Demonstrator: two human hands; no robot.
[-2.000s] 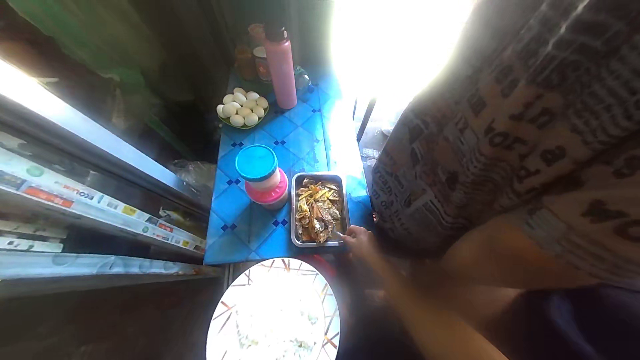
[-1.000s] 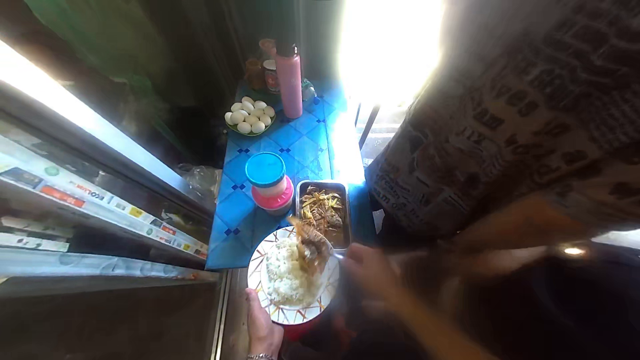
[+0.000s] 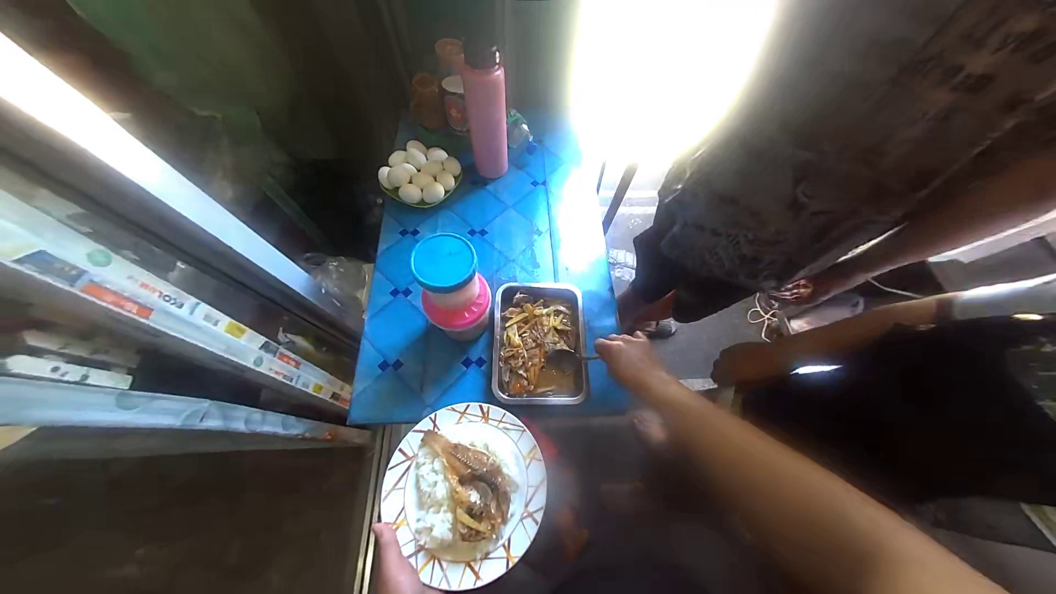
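My left hand (image 3: 397, 565) grips the lower left rim of a round plate (image 3: 528, 495) with an orange and brown line pattern. White rice (image 3: 432, 495) and a piece of cooked fish (image 3: 474, 487) in brown sauce lie on it. My right hand (image 3: 631, 360) is closed around the handle of a metal spoon (image 3: 564, 360), whose bowl rests in a rectangular metal tray (image 3: 585, 330). Shredded yellowish pieces and brown sauce (image 3: 535, 334) fill the tray, which stands on the front right of a blue table. The plate is just in front of the table edge.
On the blue tiled-pattern table (image 3: 511, 235) stand stacked containers with a blue lid (image 3: 444, 261) and a pink lid (image 3: 458, 307), a pink bottle (image 3: 487, 120), several eggs (image 3: 417, 173) on a green plate, and jars (image 3: 427, 101). Another person (image 3: 742, 214) stands at the right.
The fish, lifted over the plate one second ago, now lies on the rice. My right hand has moved back to the tray with the spoon. The plate has come away from the tray's edge.
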